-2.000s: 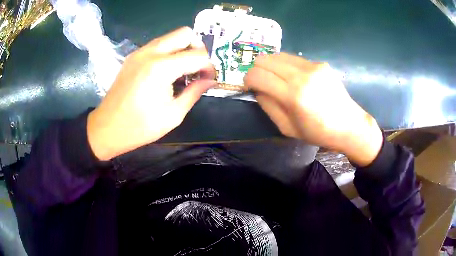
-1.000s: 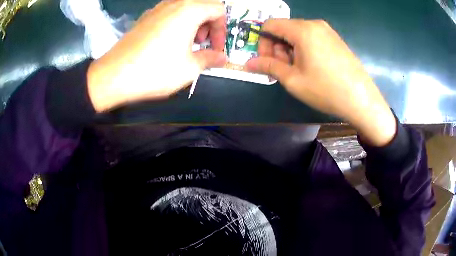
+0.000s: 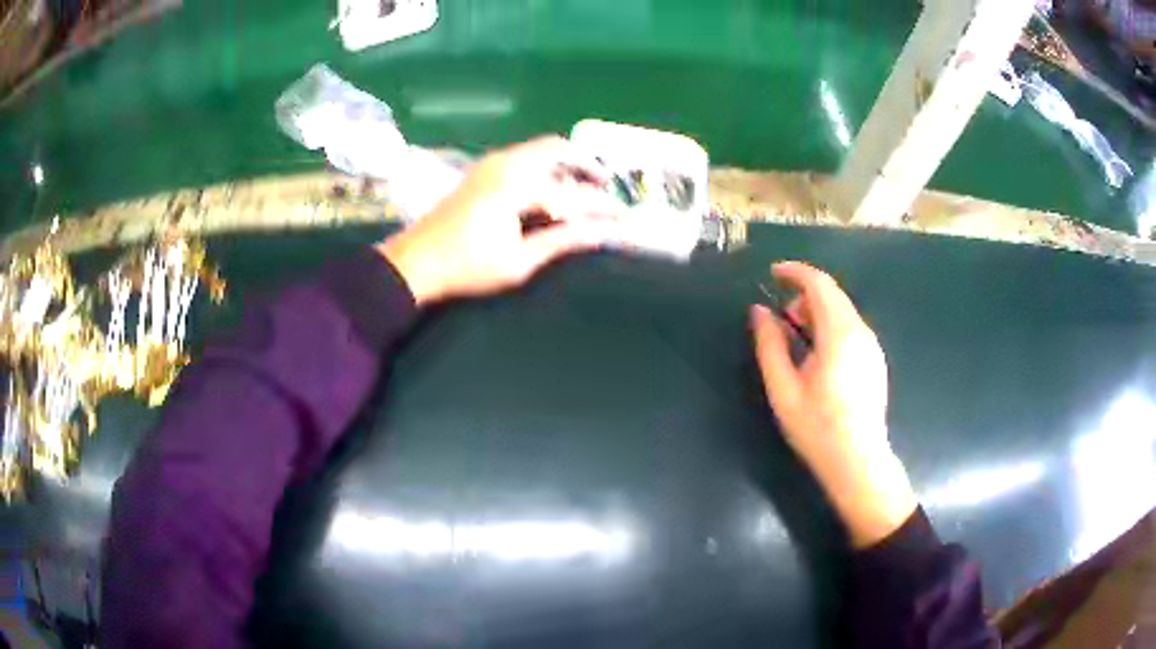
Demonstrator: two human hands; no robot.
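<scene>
The white socket housing [image 3: 669, 228] is at the pale rail between the bench and the green belt, with its open side up and green parts blurred inside. My left hand [image 3: 507, 222] grips its left side; the fingertips are partly hidden. My right hand [image 3: 818, 368] is apart from it, lower right over the bench, with a thin dark tool [image 3: 796, 326] between thumb and fingers. Clear plastic wrap [image 3: 349, 123] runs from behind my left hand to the upper left.
A pile of brass strips with white wires [image 3: 95, 336] lies on the left of the bench. Another white housing [image 3: 384, 18] is on the green belt at the top. The worn pale rail [image 3: 190, 209] crosses the view, with a white post [image 3: 919, 108] at the right.
The view has shifted towards the belt. My left hand has carried the housing from the bench to the rail. My right hand has let go of the housing and moved away, keeping the dark tool.
</scene>
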